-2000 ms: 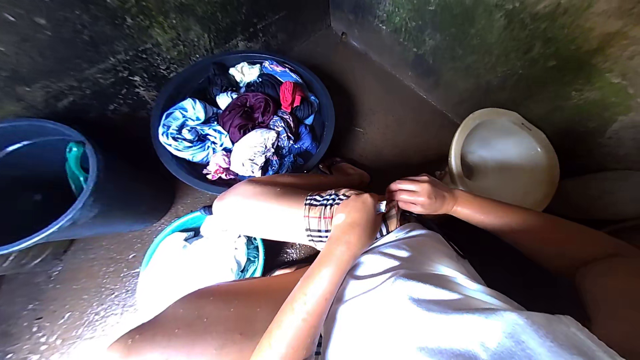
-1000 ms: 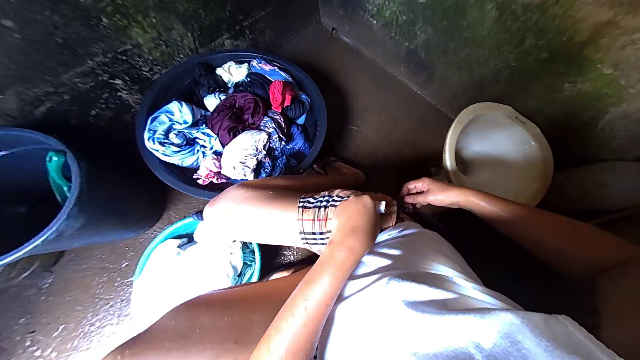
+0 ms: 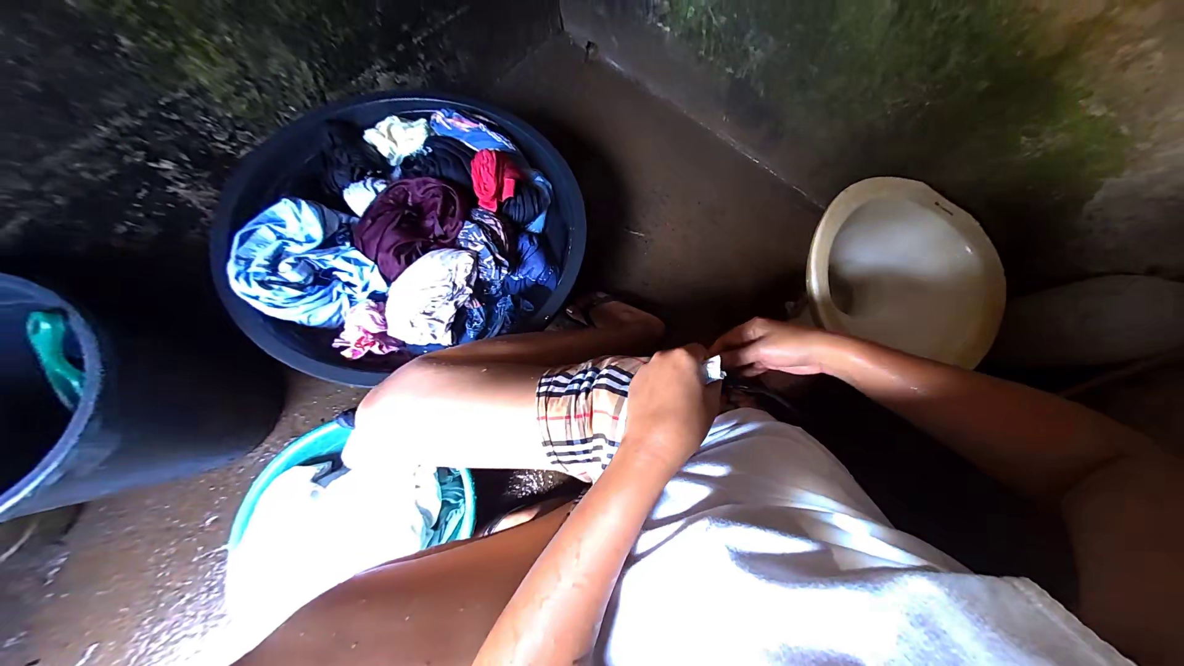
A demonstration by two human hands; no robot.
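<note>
My left hand [image 3: 673,400] is closed around a small white item [image 3: 712,369], which shows at the fingers; what it is cannot be told. It rests at the checked shorts [image 3: 583,416] on my lap. My right hand [image 3: 770,347] meets it from the right, fingertips bent at the white item; whether they grip it is hidden. Up and left stands a large dark plastic basin [image 3: 573,231] of twisted clothes, among them a maroon cloth [image 3: 412,225] and a red cloth [image 3: 495,178]. A cream plastic basin [image 3: 819,268] holding cloudy liquid lies right of my right hand.
A turquoise basin [image 3: 470,504] with white and dark cloth sits beneath my bent leg. At the far left is a dark bucket or barrel [image 3: 88,444] with a green object [image 3: 55,356] inside. The wet floor [image 3: 647,203] meets a mossy wall [image 3: 888,102].
My right hand was a little apart from the left one a second ago and is now back against it. My left hand stays at the shorts. The basins have not plainly moved.
</note>
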